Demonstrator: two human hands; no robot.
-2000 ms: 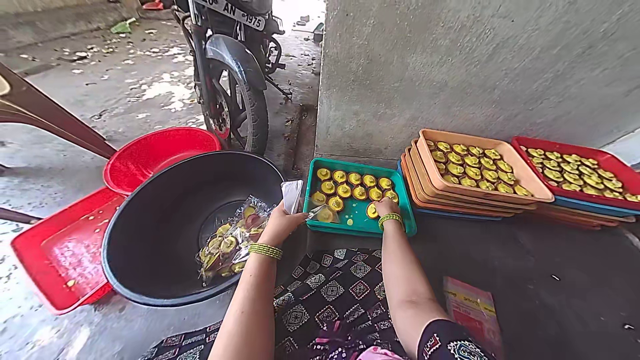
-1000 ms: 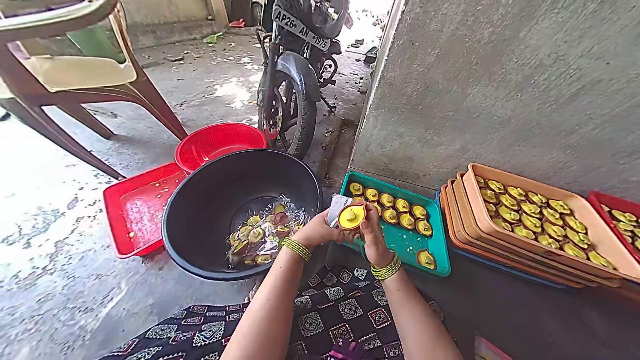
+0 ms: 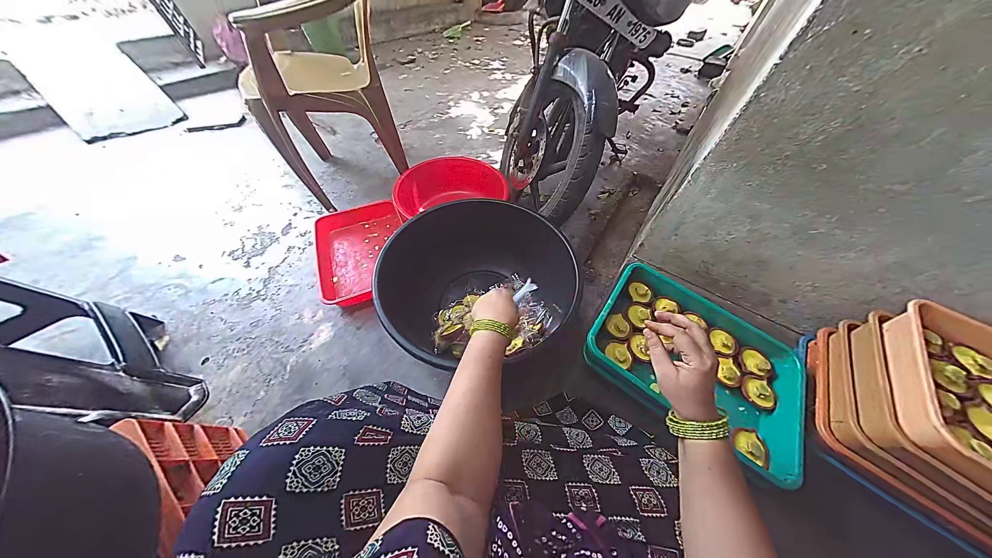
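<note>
My left hand (image 3: 496, 306) reaches down into a large black plastic tub (image 3: 477, 213), with a thin whitish piece (image 3: 525, 291) sticking out of its grip. Around and under that hand lie small yellow pieces in clear plastic wrappers (image 3: 453, 318). On the right, my right hand (image 3: 683, 364) is over a teal plastic tray (image 3: 789, 434). Its thumb and fingertips are at one of the round yellow pieces with dark rims (image 3: 723, 341); whether they grip it cannot be told. Several such pieces lie in the tray, one apart from the others near its lower right end (image 3: 750, 448).
Stacked orange trays (image 3: 872, 387) with more yellow pieces stand at right, beside a concrete wall (image 3: 852, 194). Behind the tub are a red basin (image 3: 449, 182), a red tray (image 3: 353, 256), a plastic chair (image 3: 322, 97) and a motorcycle wheel (image 3: 558, 147). An orange crate (image 3: 182, 457) stands lower left.
My hands were together, holding a yellow piece and a whitish piece; now they are apart, the left down in the tub and the right over the teal tray. The view has swung left.
</note>
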